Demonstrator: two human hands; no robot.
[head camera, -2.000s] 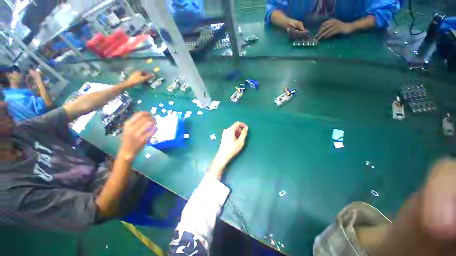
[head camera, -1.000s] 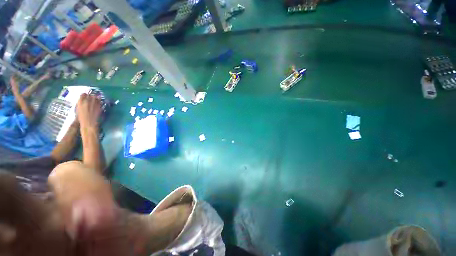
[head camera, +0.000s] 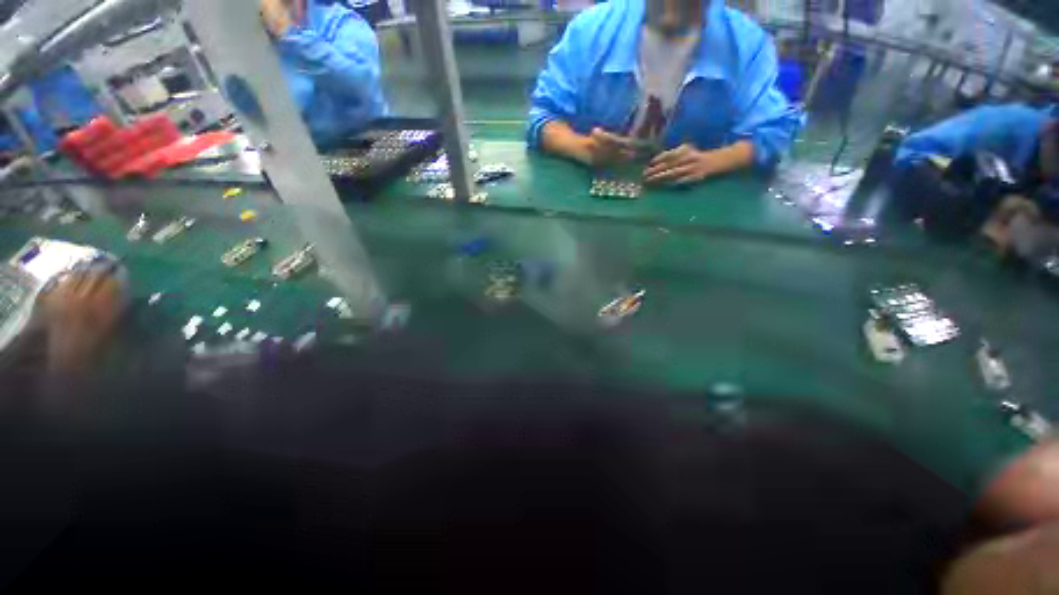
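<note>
A dark, blurred mass covers the bottom of the view and hides the near bench. My right hand (head camera: 1013, 529) is blurred and cut off at the lower right edge; whether it holds anything cannot be told. My left hand is not in view. On the green bench (head camera: 720, 279) a silvery metal-framed unit (head camera: 621, 306) lies near the middle. Another unit (head camera: 502, 280) lies left of it, blurred. A pale-blue piece (head camera: 726, 401) shows at the edge of the dark mass.
White pads (head camera: 221, 314) lie scattered at left, near another person's hand (head camera: 84, 312). A grey post (head camera: 285, 163) crosses the left side. A unit pile (head camera: 915, 314) lies at right with single units beside it (head camera: 993, 366). A blue-smocked person (head camera: 668, 93) works opposite.
The view has tilted up, showing more of the people opposite. A dark mass now covers the near bench and the blue box. My left hand has gone out of view.
</note>
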